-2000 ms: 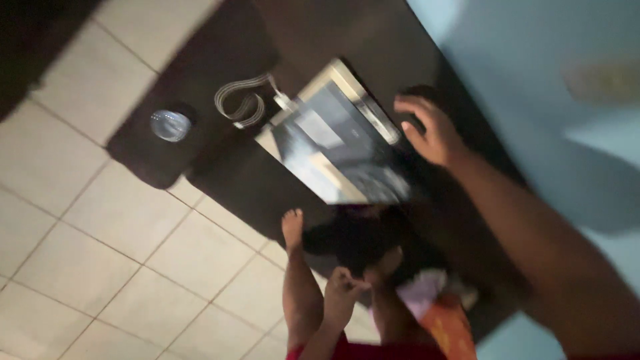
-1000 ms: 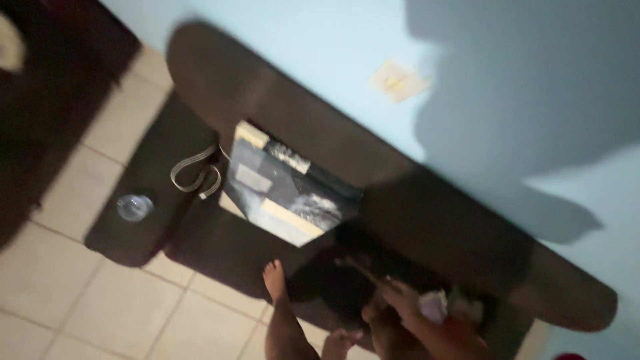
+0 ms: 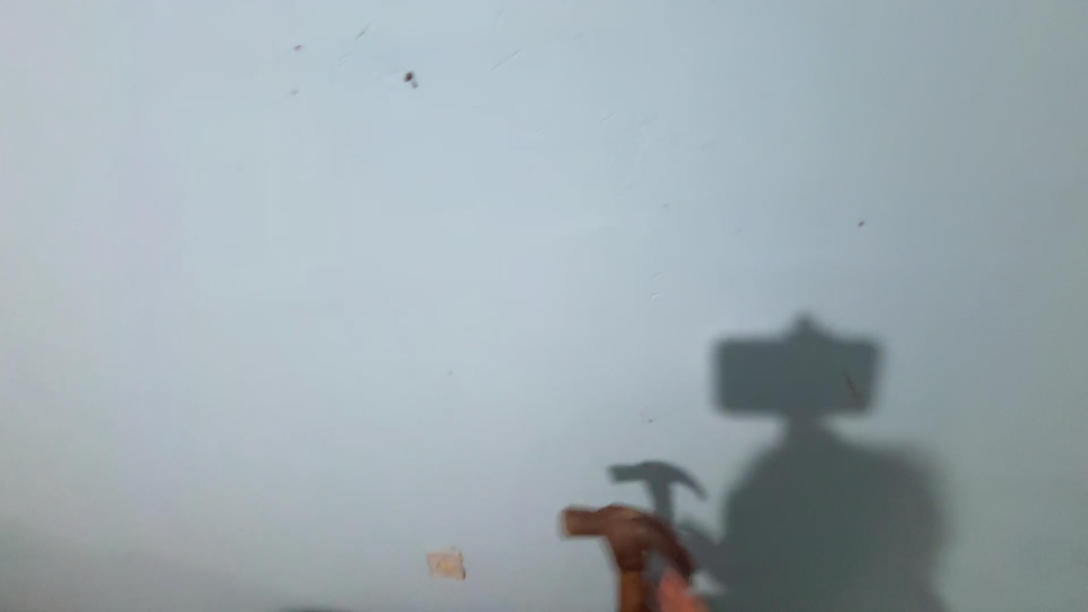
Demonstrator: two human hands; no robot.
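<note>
Low in the head view, right of the middle, a claw hammer (image 3: 627,537) is held upright before the wall, its striking face to the left and its claw curving down to the right. Blurred fingers of what seems to be my right hand (image 3: 678,592) show beside the handle at the bottom edge; the rest of the hand is cut off. The hammer's shadow lies on the wall just above it. My left hand is out of view.
A pale blue wall (image 3: 382,280) fills the view, with small dark marks and a dark hole or spot (image 3: 410,77) at upper left. A small beige patch (image 3: 446,564) is low on it. My shadow (image 3: 824,510) falls at right.
The view has swung up from the dark seat, box and floor to the wall. The hammer now shows clearly in front of the wall. My left hand has left the view.
</note>
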